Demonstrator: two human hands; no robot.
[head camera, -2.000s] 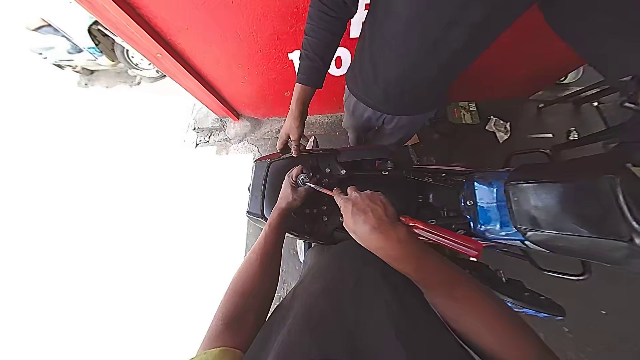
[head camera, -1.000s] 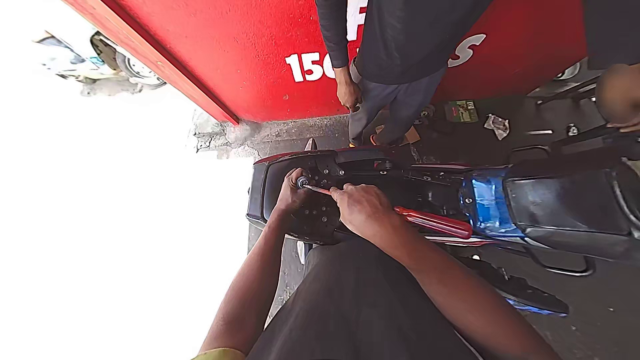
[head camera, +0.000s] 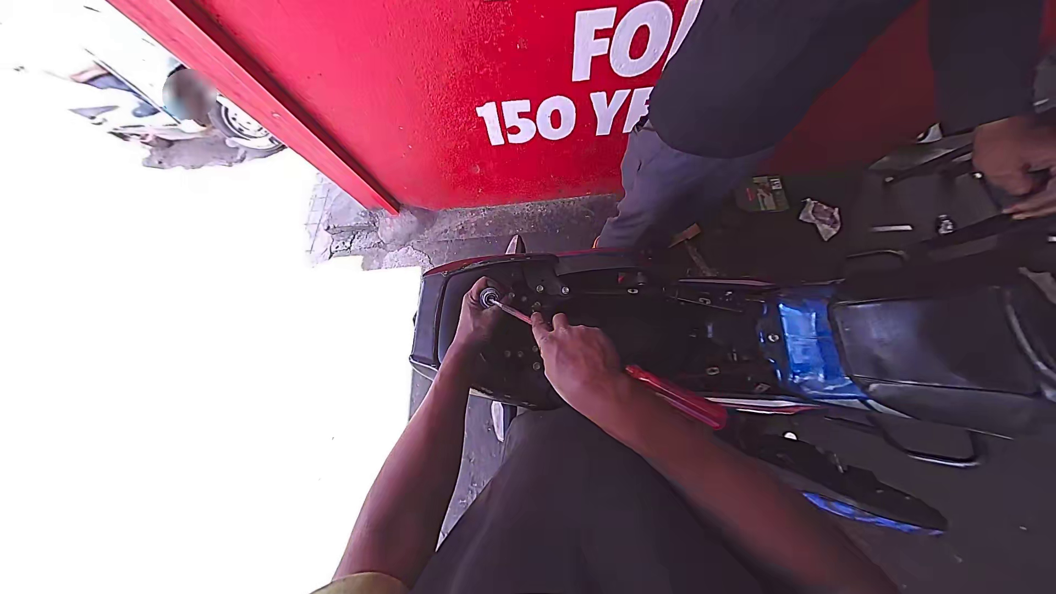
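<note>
A scooter or motorcycle (head camera: 495, 264) stretches across the view, its dark body open on top with several bolt heads showing. At its left end my left hand (head camera: 477, 318) holds a small round metal part (head camera: 489, 297). My right hand (head camera: 577, 359) grips a thin rod-like tool (head camera: 513, 312), whose tip meets the round part. Beneath my right forearm lies a red handle-like piece (head camera: 676, 398); whether it belongs to the tool I cannot tell. Blue plastic or tape (head camera: 813, 342) covers the body beside the black seat (head camera: 932, 338).
A co-worker in dark clothes stands across the vehicle, by a red wall (head camera: 396, 99) with white lettering. Another person's hands (head camera: 1019, 165) are at the upper right. On the ground lie a small box (head camera: 767, 194) and a crumpled wrapper (head camera: 821, 219). A black part with blue edging (head camera: 866, 495) lies lower right.
The co-worker's hand, on the vehicle's edge two seconds ago, has left it, and that person has moved right. My hands have stayed at the round metal part.
</note>
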